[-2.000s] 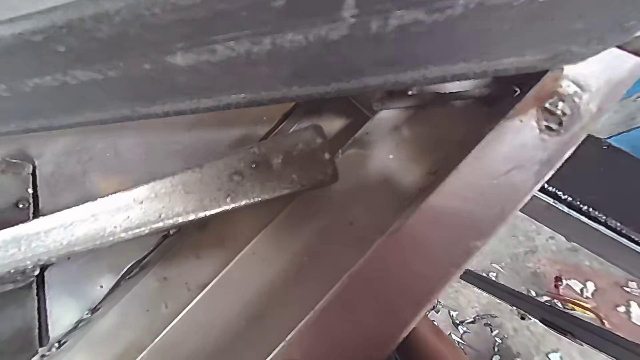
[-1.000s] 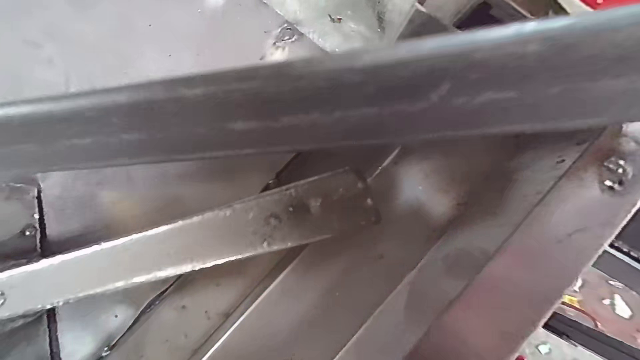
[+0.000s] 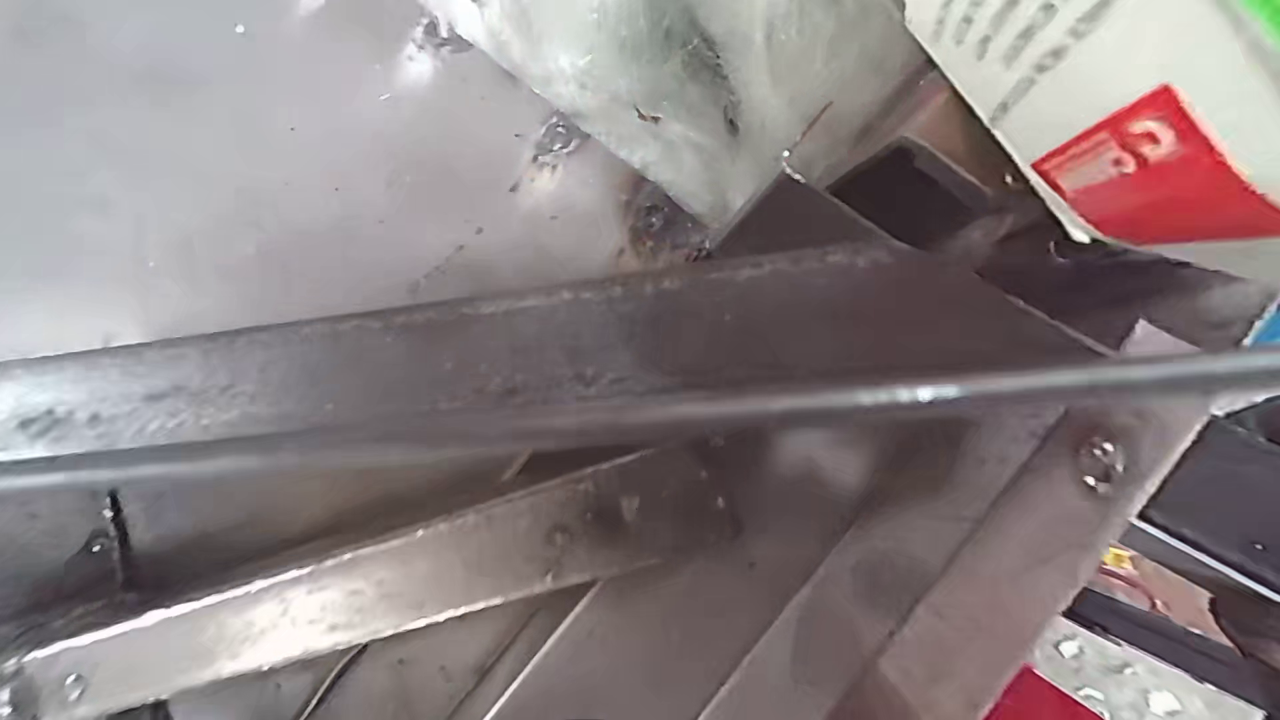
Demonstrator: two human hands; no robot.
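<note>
Neither my left hand nor my right hand shows in the head view. A long dark metal bar (image 3: 560, 350) crosses the middle of the picture from left to right. Beneath it, a shorter flat steel bar (image 3: 330, 610) slants up from the lower left, its blunt end close under the long bar. Wide steel profiles (image 3: 790, 590) run diagonally at the lower right, one of them with a weld spot (image 3: 1100, 465). A smooth metal sheet (image 3: 250, 160) fills the upper left. What holds the long bar, if anything, is out of sight.
At the upper right lies a white printed sheet or package (image 3: 1000, 90) with a red patch, beside cloudy greenish plastic or glass (image 3: 640, 70). An open-ended square tube (image 3: 910, 190) sits below them. White scraps (image 3: 1130, 670) and dark bars (image 3: 1170, 640) lie at the lower right.
The view has shifted, bringing the printed sheet and tube end into sight. The long bar's tilt in the picture has changed, with a thin bright edge now along its lower right side.
</note>
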